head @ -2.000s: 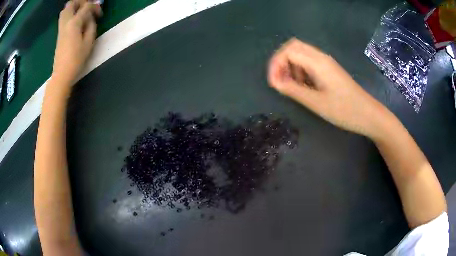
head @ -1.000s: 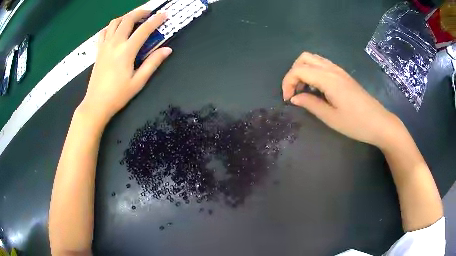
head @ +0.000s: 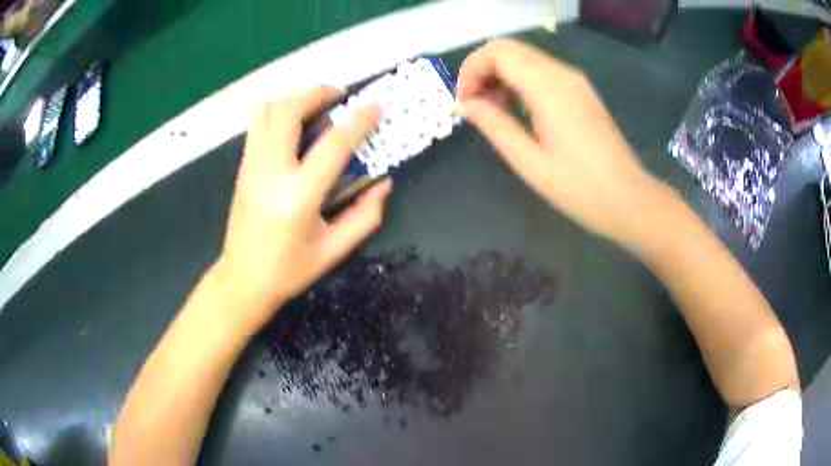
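Observation:
A blue keypad circuit board with a white dotted face lies tilted on the dark worktop near the white edge strip. My left hand grips its left end, fingers over the top and thumb along the lower edge. My right hand is at the board's right end, thumb and forefinger pinched at its edge; whatever is between the fingertips is too small to make out. A loose pile of tiny black parts lies below the board, some scattered at its lower left.
A green belt runs beyond the white strip and carries several boards at left. A dark slab is at the top edge. A clear plastic bag and a red and yellow packet are at right.
My left hand has brought the board from the belt side onto the worktop and further right. My right hand has moved up and left to the board's right end. The view has shifted.

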